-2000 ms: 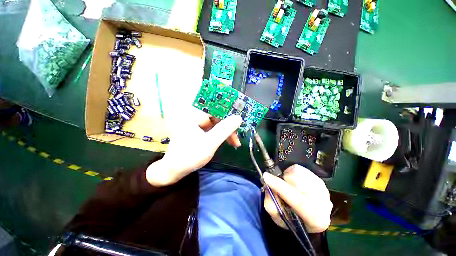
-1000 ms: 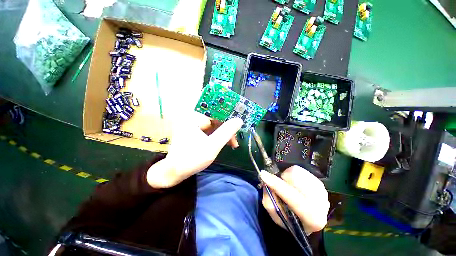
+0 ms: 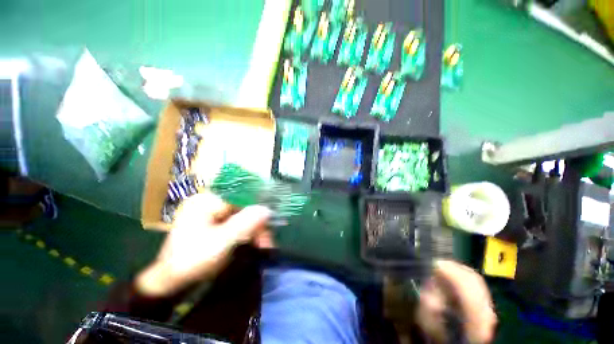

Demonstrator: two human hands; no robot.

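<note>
My left hand (image 3: 209,235) holds a green circuit board (image 3: 246,188) by its near edge, over the right part of the cardboard box; the board is blurred by motion. My right hand (image 3: 461,299) is strongly blurred at the lower right, near the bin of small dark parts (image 3: 387,228). A dark, blurred shape shows at its fingers, perhaps the soldering iron, but I cannot make out its outline or tip. The hands are well apart, and the board is only in my left hand.
Cardboard box (image 3: 156,181) with dark capacitors on the left, clear bag of green pieces (image 3: 101,124) beyond it. Bins of blue parts (image 3: 342,161) and green parts (image 3: 404,166) ahead. Boards lie on a black mat (image 3: 424,101). White tub (image 3: 479,208), yellow block (image 3: 500,257) and metal arm (image 3: 552,143) are right.
My left hand and the board have moved left. My right hand has moved right, away from the board, and the iron no longer meets it. The view has shifted, showing more boards on the mat.
</note>
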